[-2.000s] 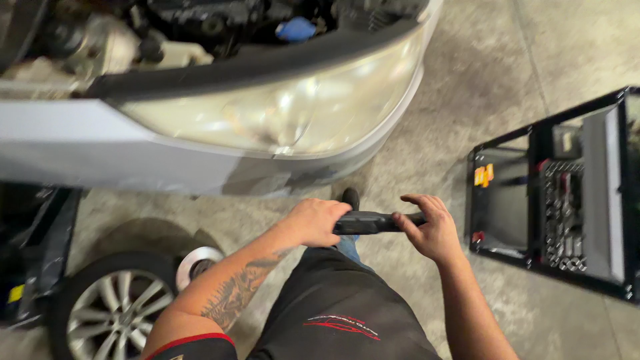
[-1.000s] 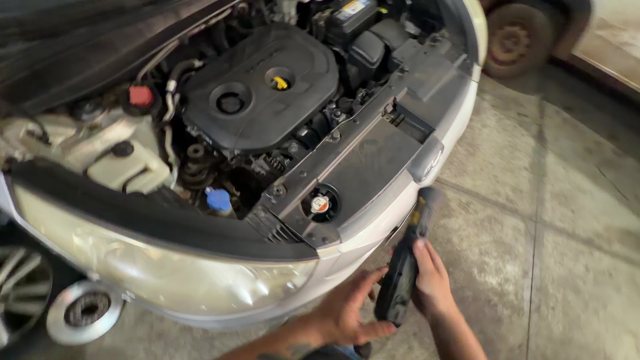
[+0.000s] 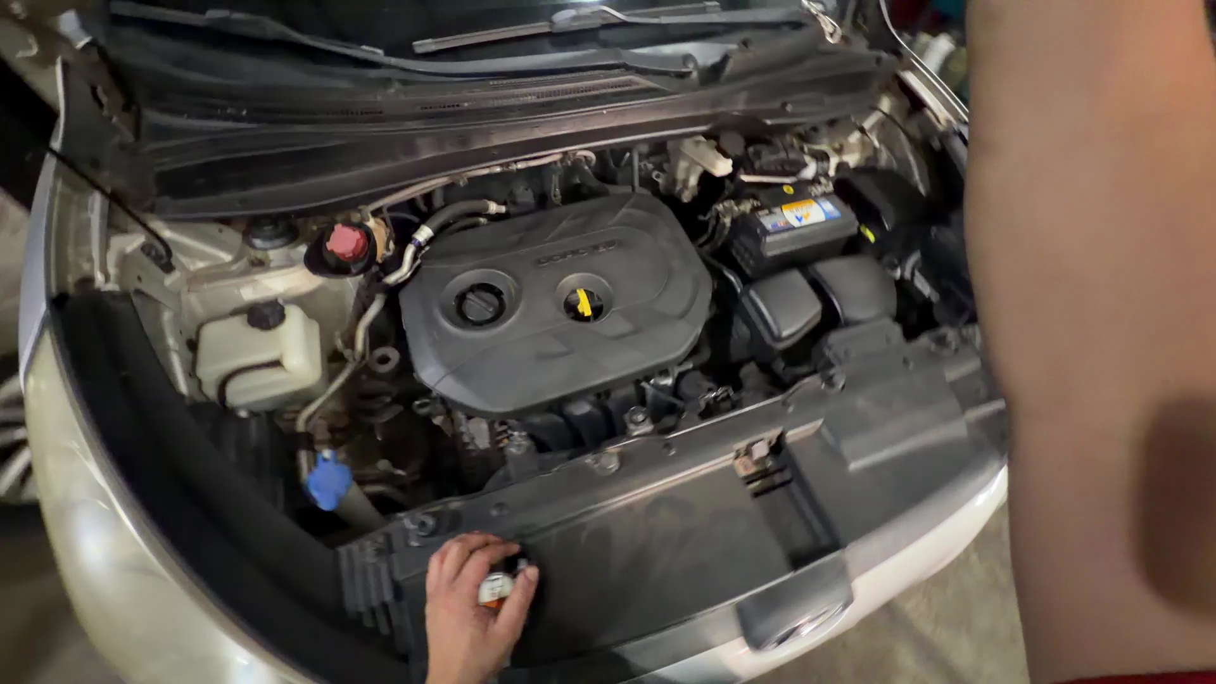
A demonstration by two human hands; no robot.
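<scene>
At the front panel of an open car engine bay, my left hand has its fingers curled around the radiator cap, whose pale, labelled top shows between thumb and fingers. A raised bare arm fills the right edge, very near the camera; my right hand is outside the view. Behind the front panel lies the black plastic engine cover, with an oil filler cap and a yellow dipstick handle. A blue cap stands left of my left hand.
A whitish fluid reservoir and a red cap sit at the left of the bay. The battery is at the back right. The hood latch is in the front panel. Wiper arms cross the top.
My left hand has moved from the black handheld tool to the radiator cap. My right hand, seen earlier on that tool, has left the view with it. The view has shifted over the engine bay.
</scene>
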